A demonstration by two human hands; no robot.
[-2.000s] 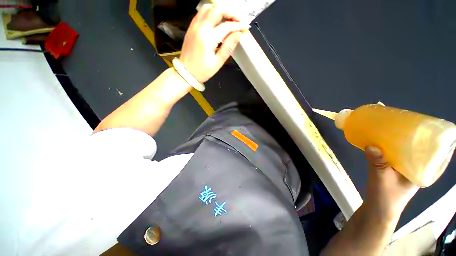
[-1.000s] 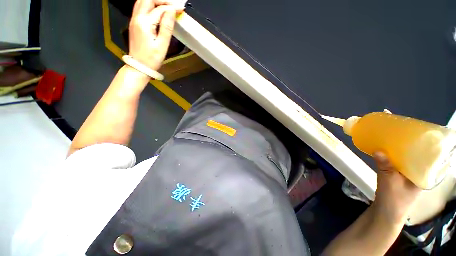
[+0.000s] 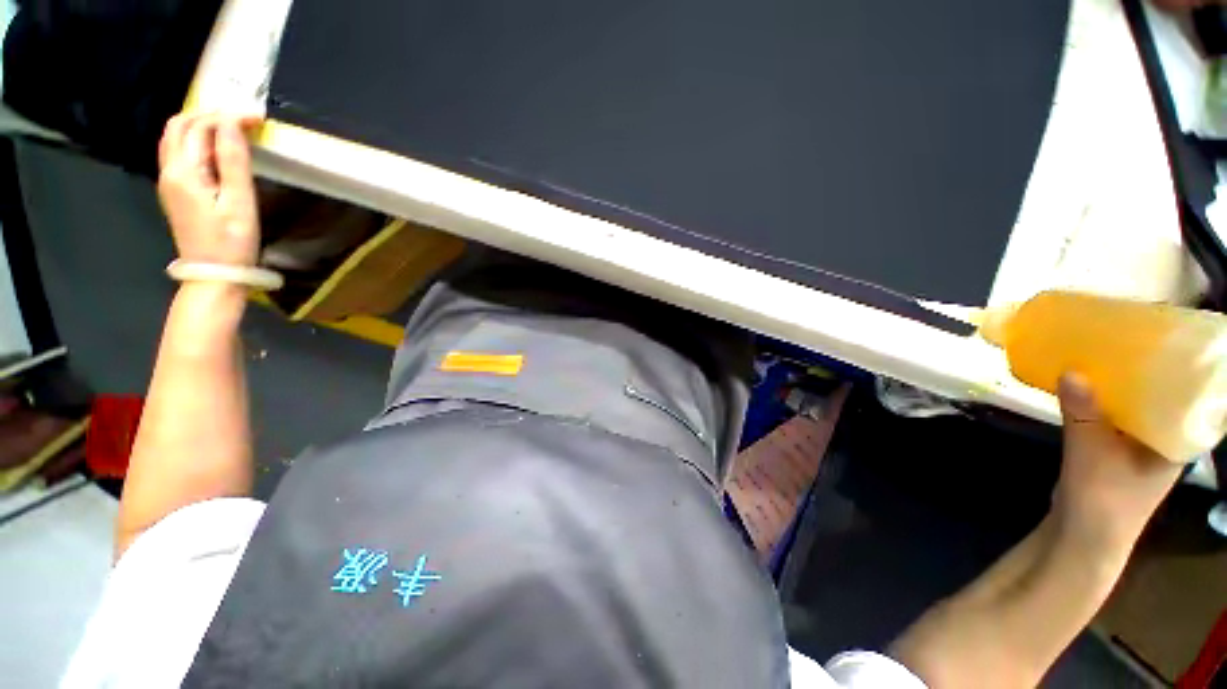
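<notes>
A large black panel (image 3: 700,121) lies flat on the pale work board (image 3: 592,242). A thin, shiny line of glue (image 3: 754,252) runs along its near edge. My right hand (image 3: 1097,438) holds the yellow-orange glue bottle (image 3: 1110,357) on its side, its nozzle pointing left at the panel's near right corner. The nozzle tip is hard to make out. My left hand (image 3: 213,182) rests at the board's near left corner, fingers on the edge beside the panel's left corner; I see nothing held in it.
Black cloth (image 3: 101,67) is piled at the far left. A yellow-framed crate (image 3: 370,276) stands below the board at the left, and a red object (image 3: 113,433) lies at the far left. Black strips (image 3: 1191,175) are at the right. A printed sheet or box (image 3: 781,478) shows under the board.
The view has turned, showing the board more level. The bottle's nozzle has moved along the near edge to the right corner. My left hand stays at the left corner.
</notes>
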